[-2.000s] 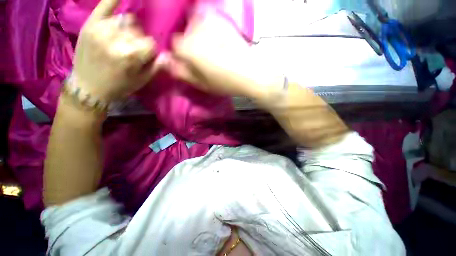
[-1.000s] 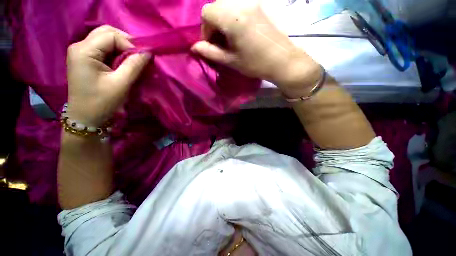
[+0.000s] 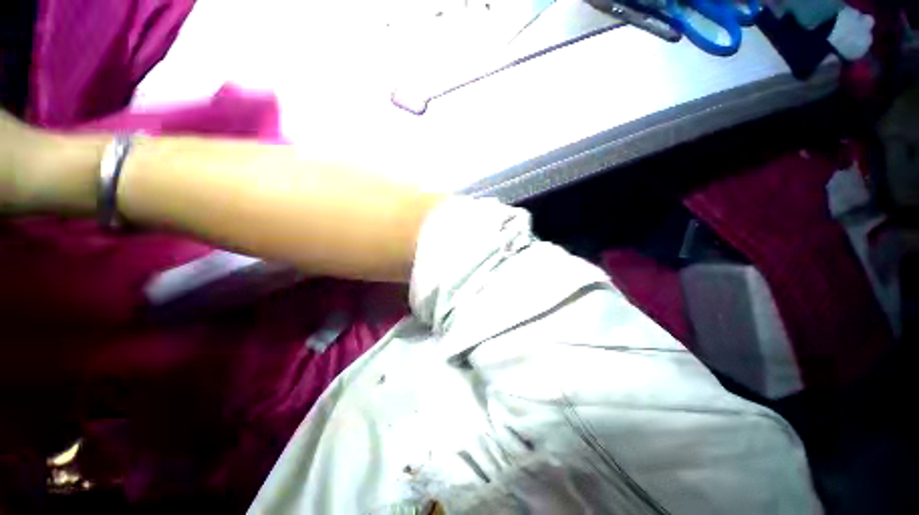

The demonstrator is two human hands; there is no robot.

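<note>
Magenta fabric [image 3: 101, 50] lies at the upper left of the white table, and more of it hangs below the table edge at the left. A small flap of it lies above my forearm. My right arm reaches across to the left, and my right hand [image 3: 18, 166] is cut off by the left edge of the picture and blurred. Its fingers are out of view. My left hand is not in view.
Blue-handled scissors [image 3: 717, 28] and dark snips [image 3: 645, 20] lie at the table's upper right. Pale and dark scraps [image 3: 851, 32] are at the right end. The white table [image 3: 564, 91] has a grey front edge. Magenta cloth [image 3: 806, 262] hangs at the right.
My hands have let the pinched strip go out of view as both moved left. My right arm now crosses the table. The view has turned, and the table looks tilted.
</note>
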